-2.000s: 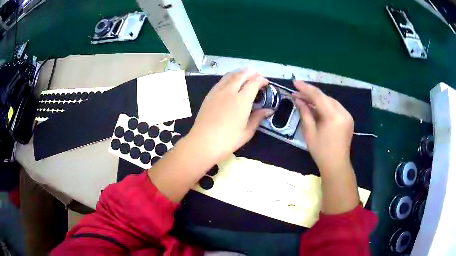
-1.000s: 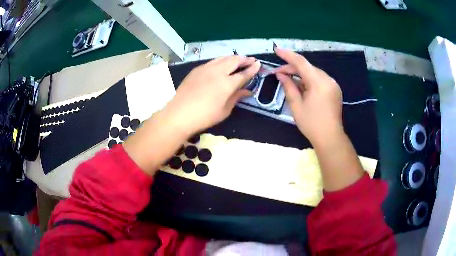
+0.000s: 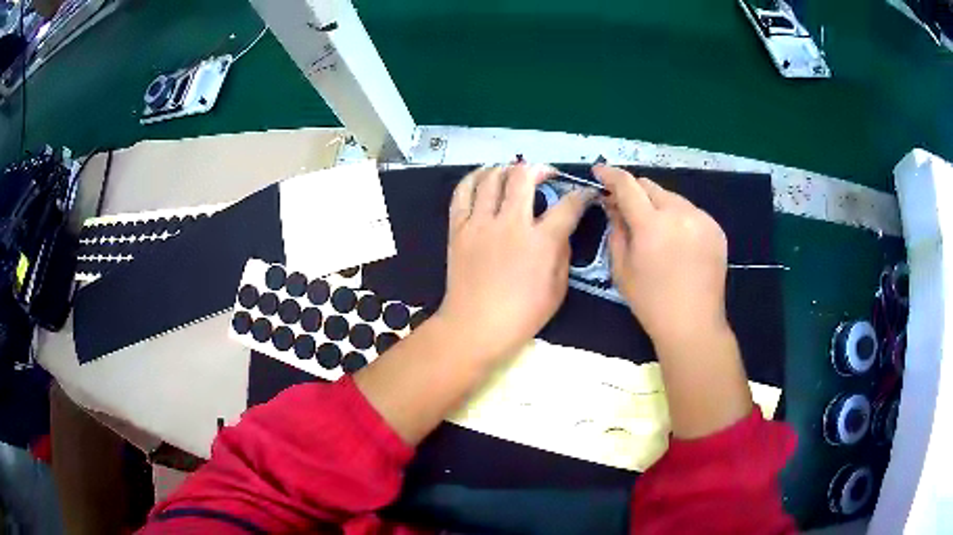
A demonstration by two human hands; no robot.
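Observation:
A silver-grey speaker housing (image 3: pixel 596 276) lies on the black work mat (image 3: pixel 669 343), mostly covered by my hands. Part of a round driver and an oval opening show between them. My left hand (image 3: pixel 509 251) lies over the housing's left part, its fingers at the far edge and its thumb reaching in toward the middle. My right hand (image 3: pixel 666 246) grips the right part, thumb and fingertips at the far edge near a thin dark piece that I cannot make out clearly. A thin pale lead wire (image 3: pixel 758 268) trails right from under my right hand.
Pale yellow release liner (image 3: pixel 564 402) lies nearer me. Round foam pads (image 3: pixel 310 320), a white backing sheet (image 3: pixel 336 222) and a black foam sheet (image 3: pixel 178 274) are at left. Spare drivers (image 3: pixel 855 347) stand at right by a white post (image 3: pixel 920 345). Other housings (image 3: pixel 188 90) lie on the green belt.
My left hand's thumb has moved inward and both hands are closer together over the housing, hiding more of the driver and oval opening. Housings on the belt have shifted in view.

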